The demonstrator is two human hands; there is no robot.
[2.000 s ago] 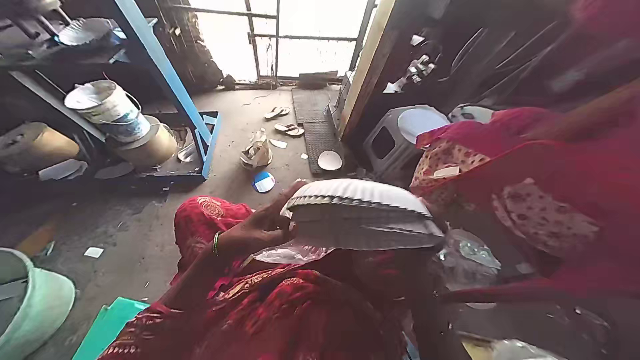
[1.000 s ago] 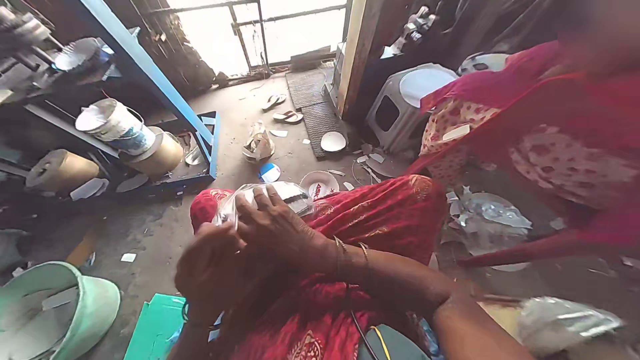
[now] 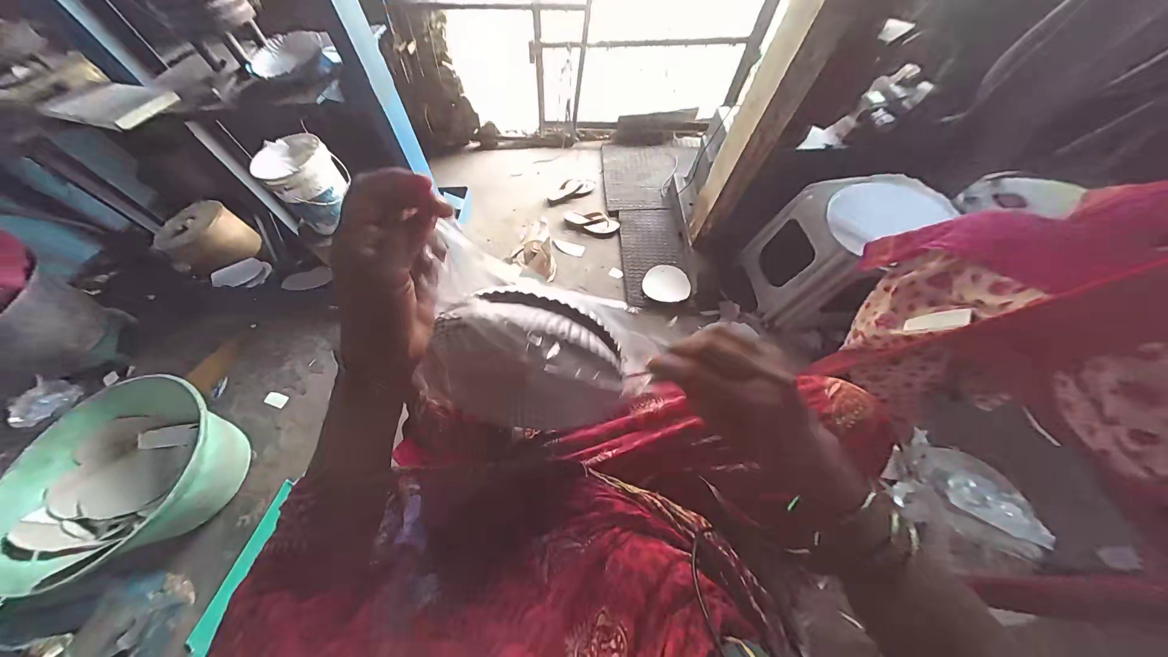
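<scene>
A stack of fluted paper plates [image 3: 525,360] sits inside a clear plastic bag [image 3: 474,260] above my lap, its scalloped rim showing at the top. My left hand [image 3: 388,265] is raised and grips the upper left edge of the bag. On the other side, my right hand [image 3: 730,370], somewhat blurred, pinches the bag's right edge. The bag is stretched between both hands, with the stack below its upper edge.
At the left stand a green tub [image 3: 219,447] holding pale discs, a white bucket [image 3: 315,182] and a brown roll [image 3: 208,237]. Sandals [image 3: 591,223] and a white bowl [image 3: 666,284] lie ahead. A person in pink sits at the right, near a plastic stool [image 3: 776,246] and plastic bags [image 3: 985,502].
My hands, close together on the wrapped stack one second ago, are now apart with the bag stretched between them. Two seconds ago the left hand held the stack at its left side.
</scene>
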